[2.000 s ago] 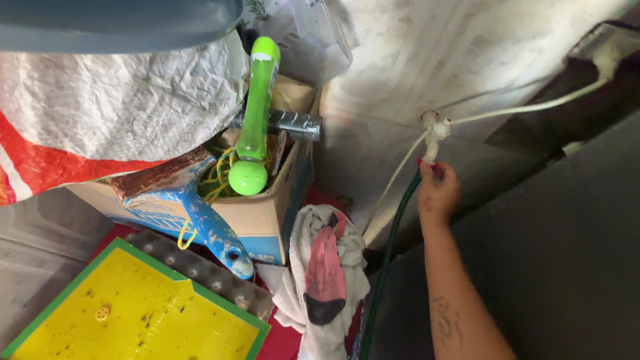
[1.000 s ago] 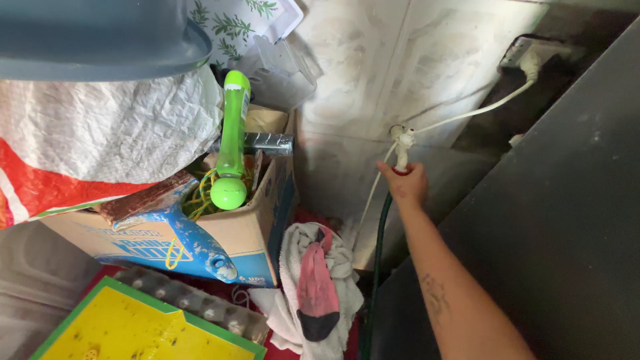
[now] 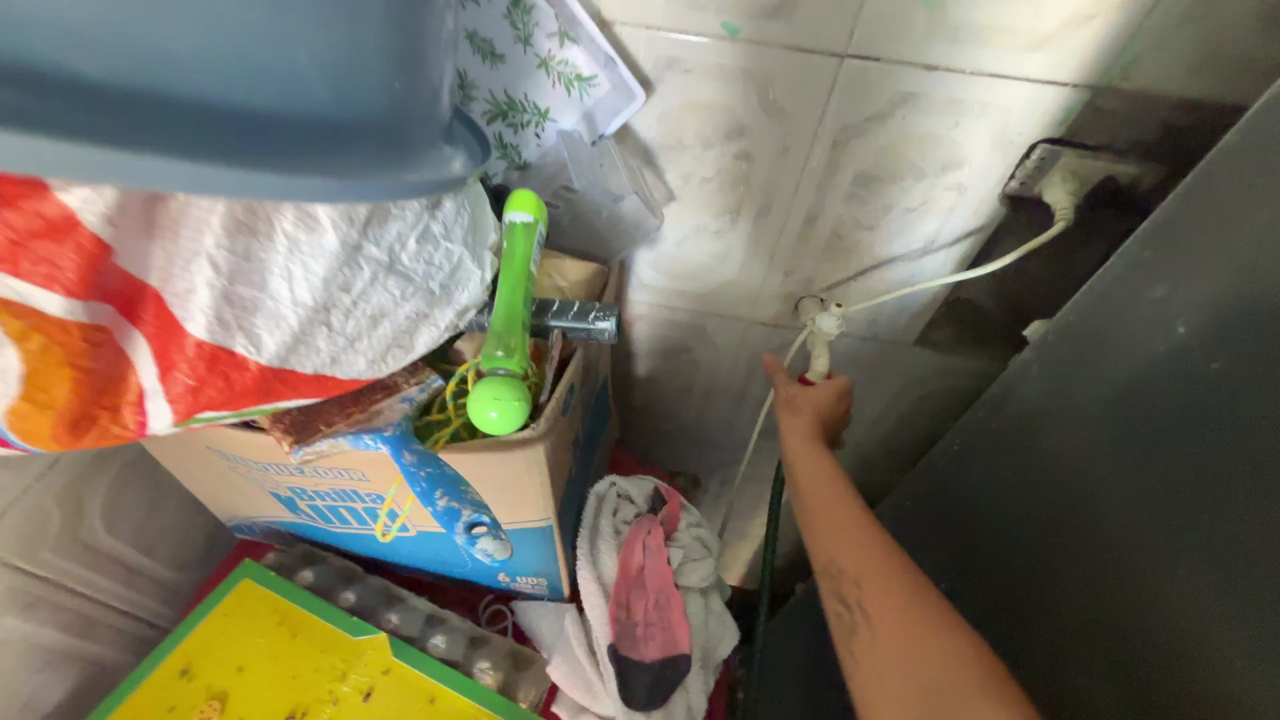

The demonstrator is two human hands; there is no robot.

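Note:
My one visible hand, which looks like my right hand (image 3: 815, 405), is closed around the red collar where a dark green hose (image 3: 770, 560) meets a whitish wall faucet (image 3: 822, 335). The arm comes in from the lower right. A white cord (image 3: 950, 280) runs across the faucet body to a plug in a wall outlet (image 3: 1060, 175). The hose hangs straight down below the hand. My left hand is out of view.
A cardboard box (image 3: 500, 500) holds a bright green plastic wand (image 3: 515, 310) and a blue-handled paintbrush (image 3: 440, 480). A towel with a pink sock (image 3: 650, 590) lies beside it. A grey basin (image 3: 250, 100) overhangs the upper left; a dark panel (image 3: 1130, 450) borders the right.
The hand stays at the hose end under the faucet, with its fingers and wrist turned somewhat differently. The view has shifted.

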